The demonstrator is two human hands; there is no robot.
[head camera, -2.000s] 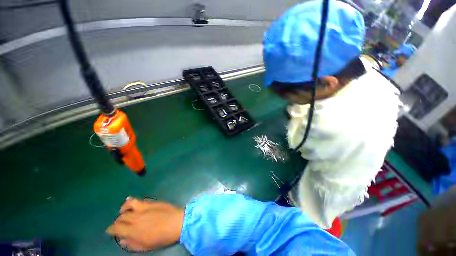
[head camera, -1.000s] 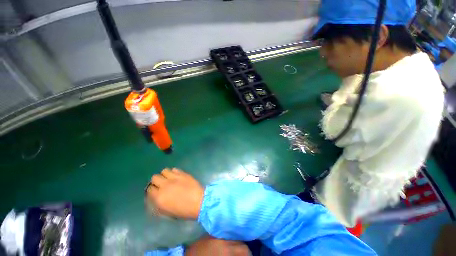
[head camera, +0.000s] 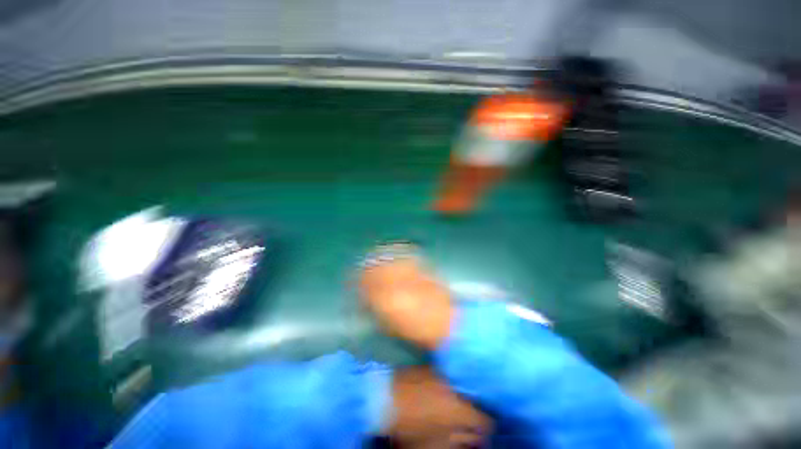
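Note:
The whole view is blurred. My right hand [head camera: 408,302] is over the green bench in front of me, near the round dish; its fingers are smeared and I cannot tell what they hold. My left hand [head camera: 435,410] is at the bottom edge, partly cut off, below my right wrist; its fingers are not clear. The orange electric screwdriver [head camera: 479,153] hangs beyond my right hand, tilted and touched by neither hand. The dark-blue parts bin [head camera: 162,285] with shiny metal pieces stands to the left, beside a crumpled white tissue or cloth [head camera: 127,250].
The black compartment tray [head camera: 597,158] lies at the right rear, behind the screwdriver. A pile of thin silvery pieces [head camera: 641,281] lies at the right. A neighbour's pale sleeve [head camera: 746,351] is at the right edge. A metal rail [head camera: 307,72] runs along the rear.
The view has swung left, so the screwdriver and tray appear further right and the whole bin shows. My left hand and sleeve have come further into view. My right hand stays over the bench.

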